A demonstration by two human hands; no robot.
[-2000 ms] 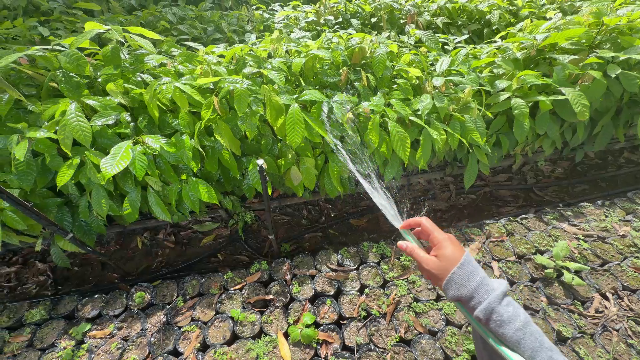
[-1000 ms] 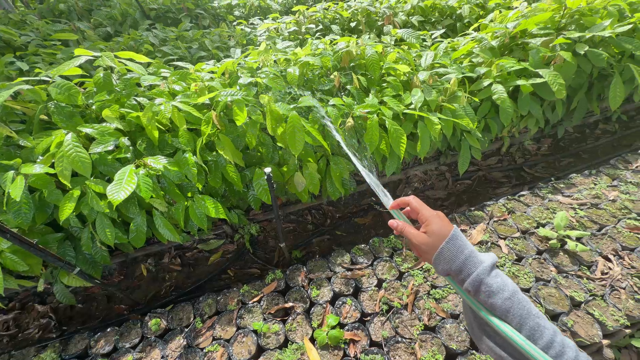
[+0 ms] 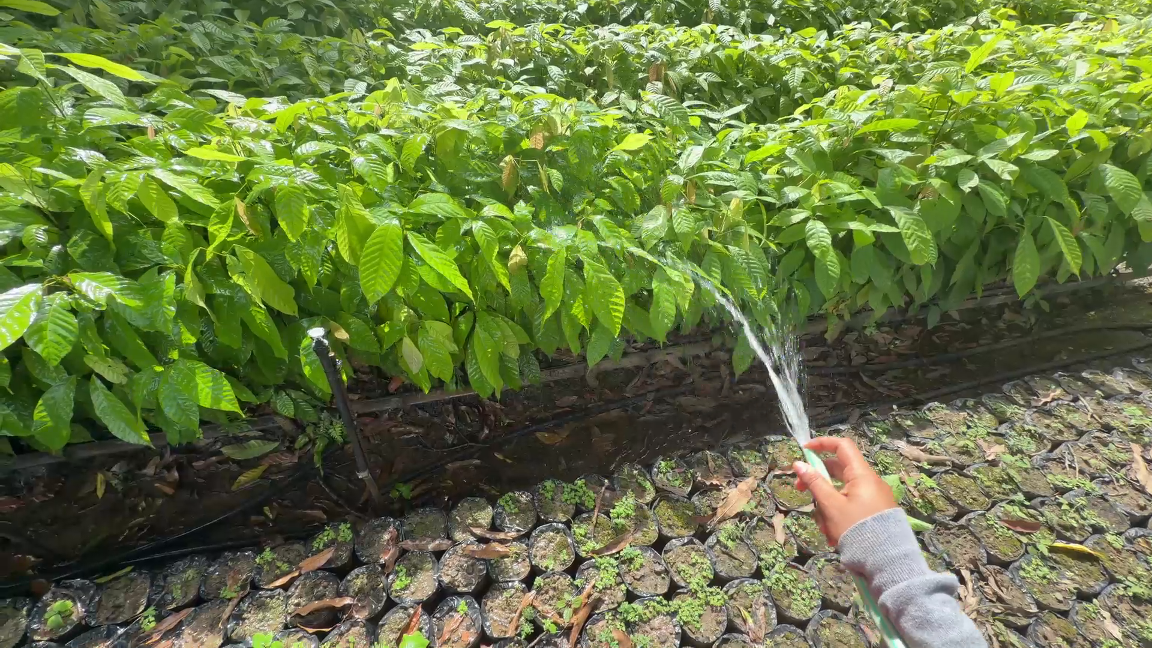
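Observation:
My right hand (image 3: 844, 490), in a grey sleeve, grips a light green garden hose (image 3: 871, 605) close to its mouth, at the lower right. The thumb and fingers are at the hose end. A stream of water (image 3: 765, 360) leaves it up and to the left, with a spray splitting off beside it, and reaches the leafy green seedlings (image 3: 603, 288) beyond. The rest of the hose runs back under the forearm to the bottom edge. My left hand is outside the view.
Rows of soil-filled black nursery bags (image 3: 549, 547) with small weeds and dry leaves cover the near ground. A wet, leaf-strewn channel (image 3: 576, 432) separates them from the seedlings. A black riser with a white tip (image 3: 346, 414) stands at the channel's left part.
My right hand, still on the hose, is lower in the view. The stream has split into a main jet and a side spray near the hose mouth.

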